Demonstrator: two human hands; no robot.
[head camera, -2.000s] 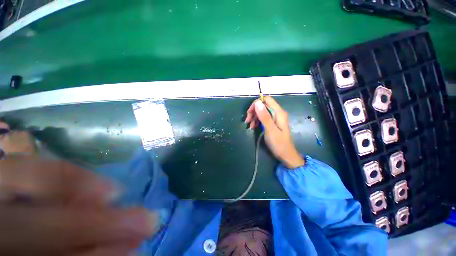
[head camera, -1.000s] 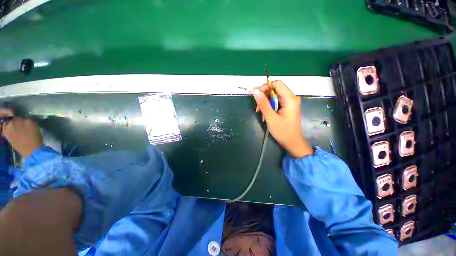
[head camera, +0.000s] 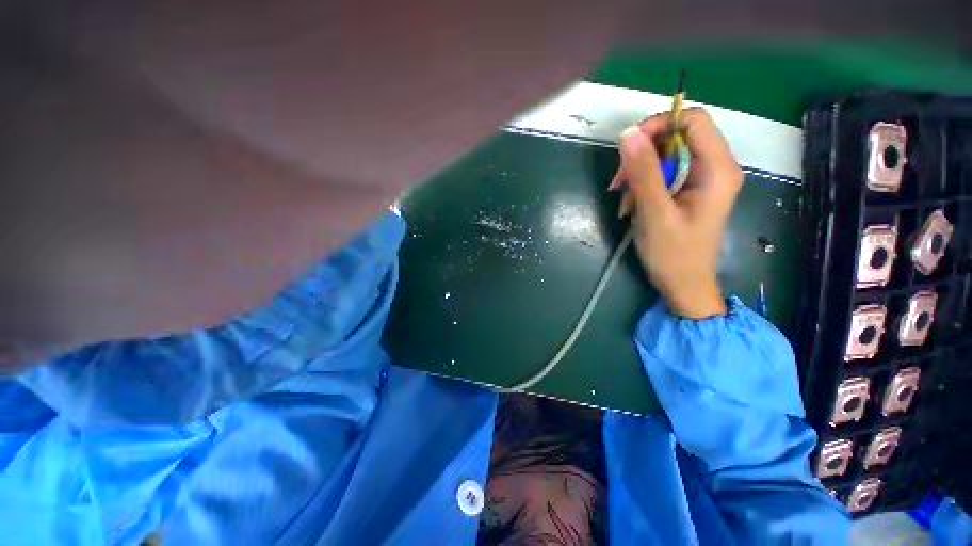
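Note:
My right hand (head camera: 687, 208) holds a corded pen-shaped tool (head camera: 677, 113) above the far edge of the bench. The tool's dark tip points up and away, with yellow and blue sections at the fingers. Its grey cord (head camera: 588, 309) curves down to the near bench edge. My left hand (head camera: 245, 160) is a large brown blur very close to the camera, covering the upper left. Its fingers and anything in it cannot be made out. Several rose-gold watch cases (head camera: 878, 255) with dark round centres sit in the black tray (head camera: 827, 203) at the right.
The dark green bench (head camera: 469, 331) has pale debris (head camera: 506, 233) on it. A thin blue piece (head camera: 762, 300) and a small speck-like part (head camera: 765, 244) lie near the tray. White edging (head camera: 597, 113) borders the green conveyor belt (head camera: 746, 80) beyond.
My left hand has swung up across the camera and hides the upper left, including the clear bag. My right hand with the tool, the bench and the tray appear farther right in view.

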